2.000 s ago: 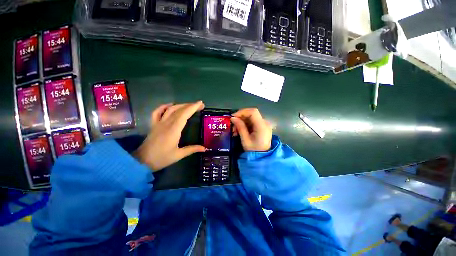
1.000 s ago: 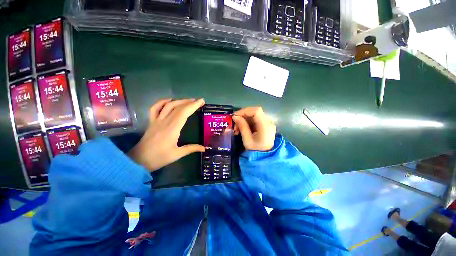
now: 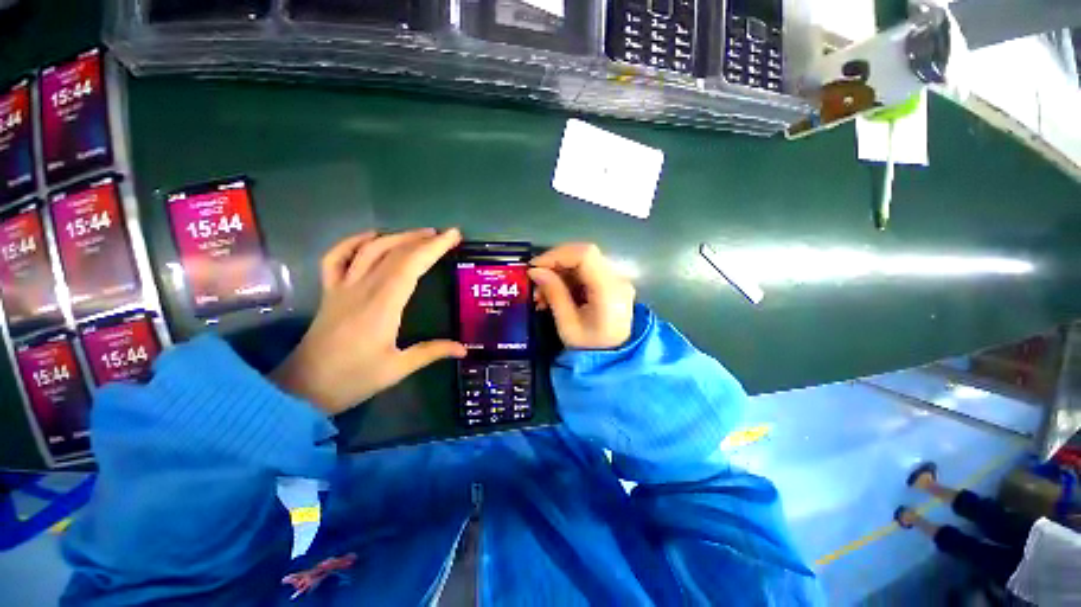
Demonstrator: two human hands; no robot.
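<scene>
A black keypad phone lies face up on the dark green bench, keys towards me. A red-purple screen film reading "15:44" lies over its screen. My left hand is at the phone's left side, index fingertip by the top left corner and thumb by the film's lower left. My right hand has thumb and index finger pinched together at the film's upper right corner. Whether the fingertips hold the film's edge cannot be told.
A loose film and film sheets lie left. A white card and thin strip lie beyond and right. A clear phone tray spans the back. A green-topped pen lies right. A person's legs show lower right.
The view has shifted, so the bench items appear further left. Both hands keep nearly the same places around the phone, and the film still lies over its screen.
</scene>
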